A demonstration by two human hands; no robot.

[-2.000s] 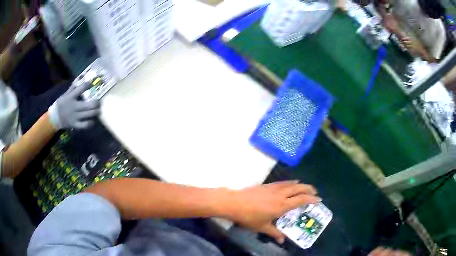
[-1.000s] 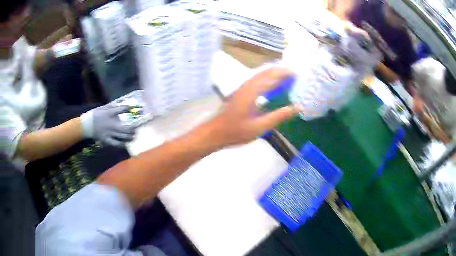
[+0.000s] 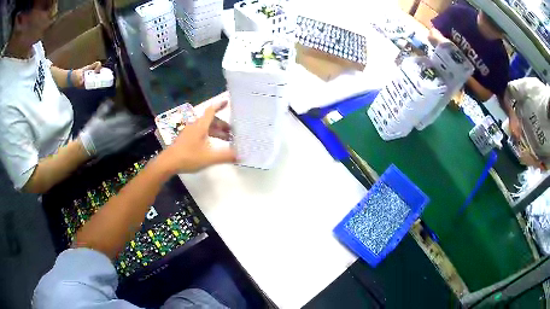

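My left hand (image 3: 196,142) is bare, with thumb and fingers spread, at the left side of a tall white stack of housings (image 3: 256,114). The thumb tip is at the stack's lower edge; whether it presses on it I cannot tell. The stack stands upright on the white sheet (image 3: 271,223), with a circuit board showing on top. A single open housing with a board (image 3: 175,121) lies just beyond my hand, partly hidden by it. My right hand is not in view.
A blue bin of screws (image 3: 383,217) sits at the sheet's right edge. Loose circuit boards (image 3: 157,241) lie at lower left. A blurred gloved hand (image 3: 111,130) of another worker is at left. More white stacks (image 3: 158,30) stand behind; others (image 3: 407,99) stand on the green surface.
The view has swung up and left. My left hand left the housing by the bin, passed over the sheet and is now beside the stack. The gloved hand has let go of its housing.
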